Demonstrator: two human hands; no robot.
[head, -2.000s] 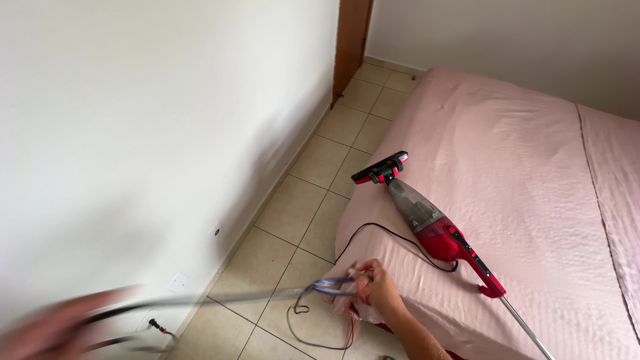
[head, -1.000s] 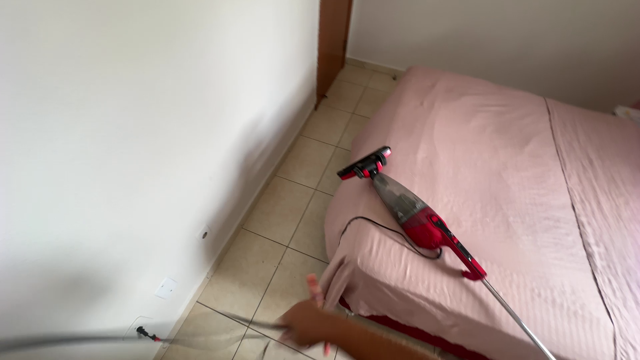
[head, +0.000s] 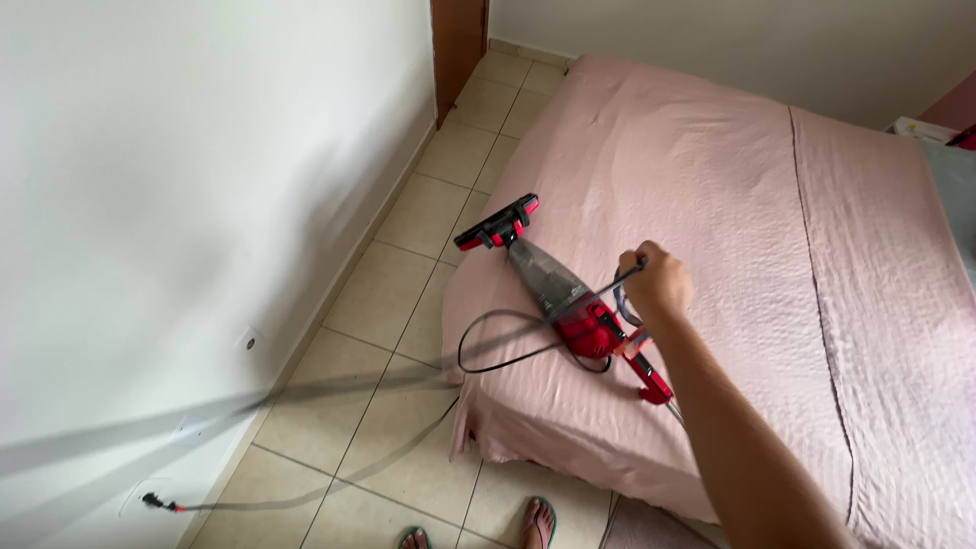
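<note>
My right hand (head: pixel 657 282) is raised over the bed and closed around a dark power cord (head: pixel 621 284), with a bundled part of it hanging below the fingers. Blurred lengths of cord stretch from there toward the lower left. Beneath the hand, a red and black stick vacuum cleaner (head: pixel 591 328) lies on the pink bedspread, its floor head (head: pixel 499 223) near the bed's edge. A thin cord loops beside its body. At the lower left wall, a black plug (head: pixel 152 500) with a red part is at an outlet. My left hand is out of frame.
A bed with a pink bedspread (head: pixel 701 175) fills the right side. A tiled floor strip (head: pixel 396 282) runs between it and the white wall (head: pixel 191 191), toward a brown door (head: pixel 459 53). Feet in flip-flops (head: pixel 538 522) stand at the bottom, beside a rug (head: pixel 648 526).
My right hand has moved up and right, from beside the bed's corner to over the vacuum cleaner, with the cord. My left hand, blurred at the lower left two seconds ago, has left the view.
</note>
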